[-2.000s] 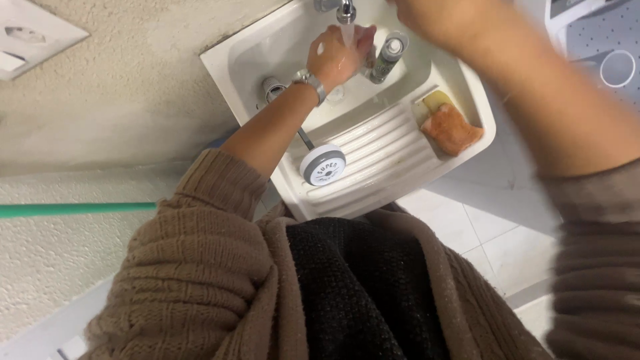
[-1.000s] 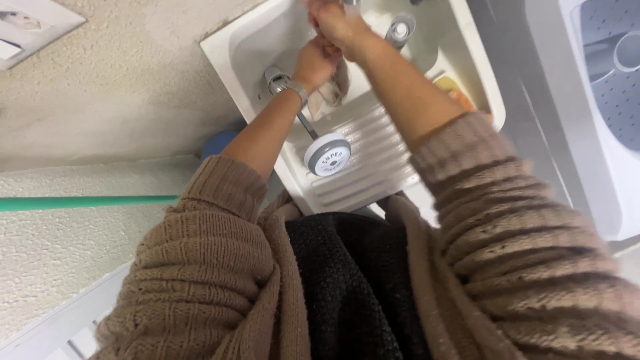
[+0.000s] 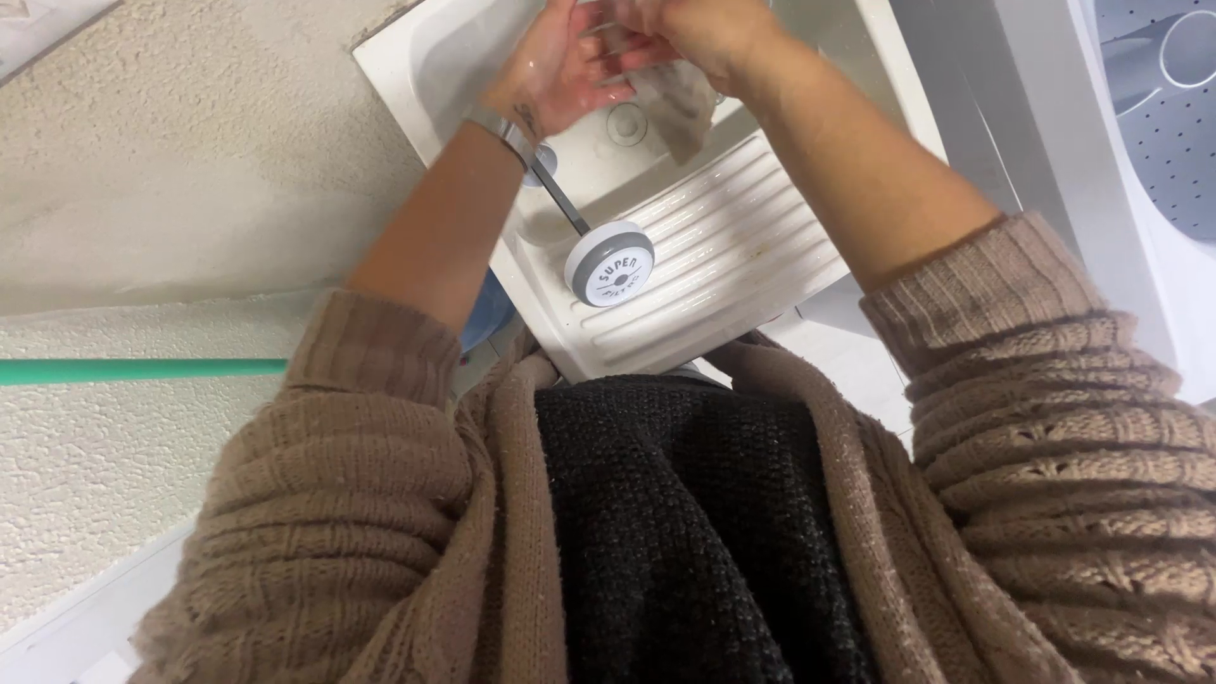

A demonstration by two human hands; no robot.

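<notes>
Over the basin of a white utility sink (image 3: 741, 247), my left hand (image 3: 560, 76) is wet, palm up, with its fingers spread and a metal watch (image 3: 503, 133) on the wrist. My right hand (image 3: 708, 38) is beside it, fingers bent and overlapping the left fingertips at the top edge. A limp greyish-beige thing (image 3: 679, 109), perhaps a cloth, hangs below the right hand; whether that hand grips it cannot be told. Behind it shows the round drain (image 3: 627, 123). A dark bar with a round white-and-grey knob (image 3: 613, 266) reaches over the ribbed board.
A rough pale wall (image 3: 190, 171) rises on the left, with a green strip (image 3: 142, 370) along it. To the right is a light tub with a perforated grey-blue inside (image 3: 1168, 142). Part of a blue container (image 3: 486, 309) shows below the sink's left side.
My right hand has come from the upper right to beside my left hand over the basin. The left fingers have spread since one second ago. The orange-brown sponge seen earlier is out of sight.
</notes>
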